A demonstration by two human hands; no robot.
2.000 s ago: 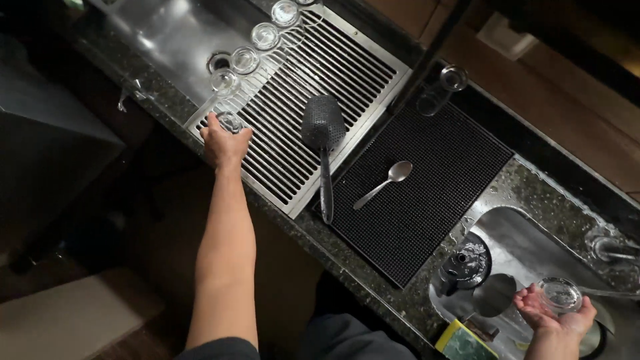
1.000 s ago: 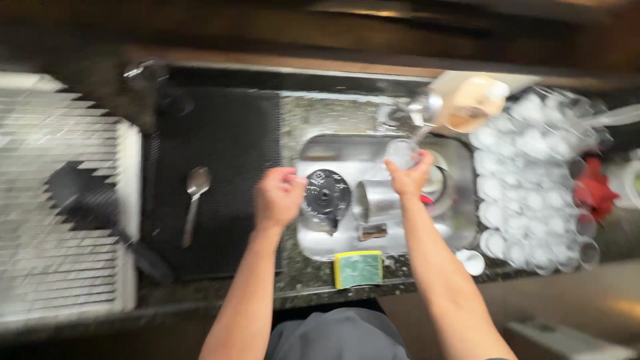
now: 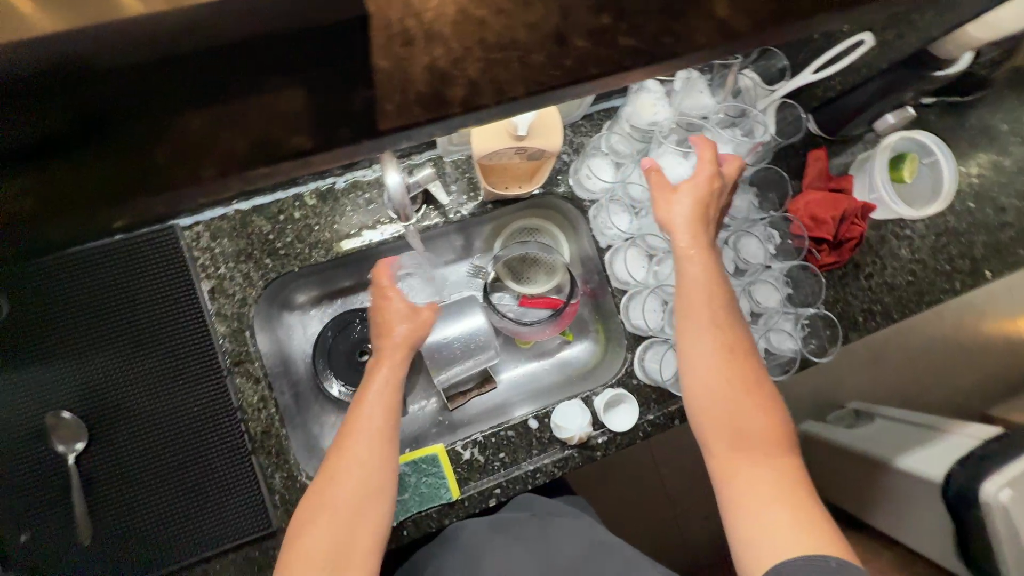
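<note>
My left hand [image 3: 398, 316] holds a clear glass [image 3: 419, 276] tilted under the running faucet [image 3: 398, 188], over the steel sink [image 3: 596, 352]. My right hand [image 3: 694, 196] reaches over the crowd of clear glasses [image 3: 752, 248] with white contents, its fingers around the rim area of one glass [image 3: 677, 160]; whether it grips that glass is hard to tell. In the sink, near my left hand, lie a round black lid [image 3: 340, 352], a metal cup [image 3: 460, 340], and a clear bowl [image 3: 532, 316] with a red-handled utensil [image 3: 542, 303] and a white strainer [image 3: 532, 252].
A yellow and green sponge [image 3: 426, 480] and two small white cups [image 3: 616, 410] stand at the front edge. Behind the sink is a soap dispenser [image 3: 518, 152]. A red cloth [image 3: 828, 216] and a plastic tub [image 3: 908, 176] with lime lie right; a spoon [image 3: 72, 472] rests on a black mat [image 3: 120, 384].
The view has swung right, from the drain rack to the sink and glasses. My right hand has moved from over the sink to the glasses; my left, from the rack to under the faucet.
</note>
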